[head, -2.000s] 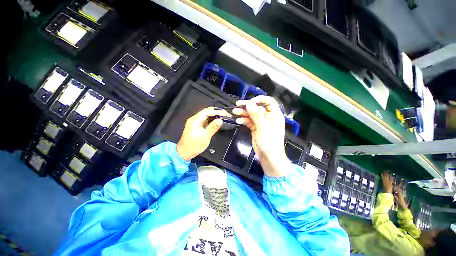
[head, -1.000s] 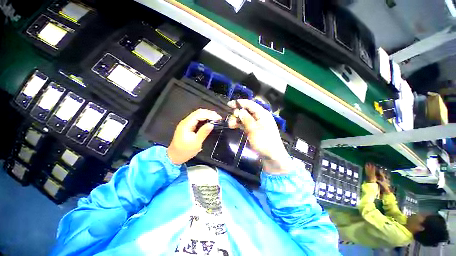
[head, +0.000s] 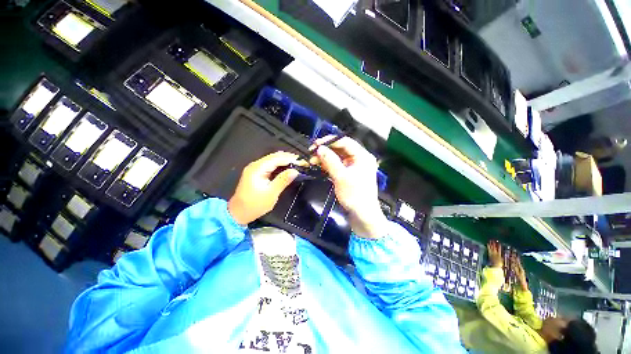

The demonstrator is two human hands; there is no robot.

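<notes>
My left hand (head: 264,188) and my right hand (head: 348,181) meet above a black foam tray (head: 232,153). Both pinch small dark parts (head: 304,166) between the fingertips; the exact kind is too small to tell. Under my hands, phone units with glossy black screens (head: 306,206) lie in the tray, one with a bright reflection. My right hand and forearm hide part of the tray's right side. A row of small blue bins (head: 302,119) with dark contents stands just behind the tray, partly covered by my right hand.
Side foam trays (head: 153,138) on the left hold open phones with pale rectangles. A pale-edged shelf (head: 313,54) crosses behind the bins, with black trays of phones (head: 443,59) on it. A translucent blister tray (head: 450,266) lies right. A person in yellow sleeves (head: 492,287) works far right.
The view has shifted, so the bench things sit farther left in the picture. My hands stay together over the tray, with the right fingertips slightly changed in pose around the small dark parts.
</notes>
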